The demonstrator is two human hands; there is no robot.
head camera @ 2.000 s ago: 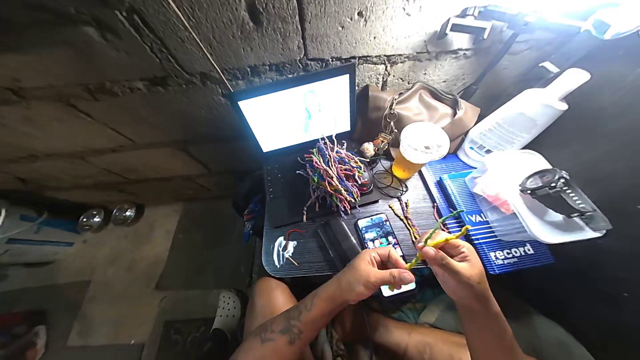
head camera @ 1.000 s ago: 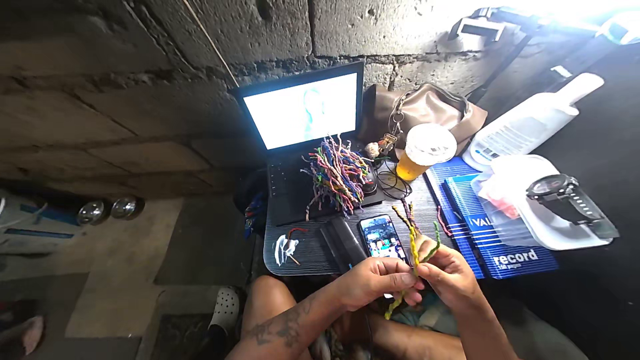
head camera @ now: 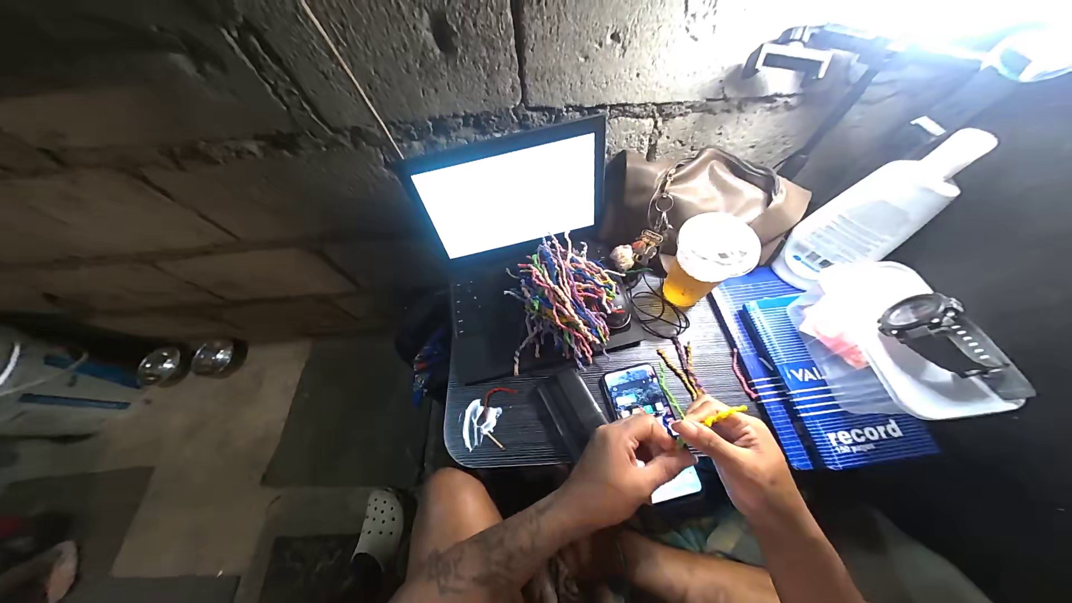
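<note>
My left hand [head camera: 624, 469] and my right hand [head camera: 741, 461] meet fingertip to fingertip over the lower part of a smartphone [head camera: 638, 398]. Between them they pinch twisted cords, one yellow [head camera: 725, 415] and one green [head camera: 671, 392]. The yellow end sticks out to the right above my right fingers; the green runs up over the phone. Just beyond my fingers lie a few darker twisted cords [head camera: 688, 368]. A large heap of multicoloured twisted cords [head camera: 565, 297] rests on the laptop keyboard. The exact crossing of the cords is hidden by my fingers.
Around the small table [head camera: 519, 452] are a laptop [head camera: 511, 197], a black wallet-like case [head camera: 574, 406], a lidded cup of amber drink [head camera: 703, 255], a brown bag [head camera: 720, 193], blue record books [head camera: 846, 402], a white bottle [head camera: 871, 218] and a wristwatch [head camera: 938, 331] on a white container lid [head camera: 913, 394].
The yellow cord stood upright between my hands a second ago and now points right. My hands have stayed together, with the fingers regripping the cords.
</note>
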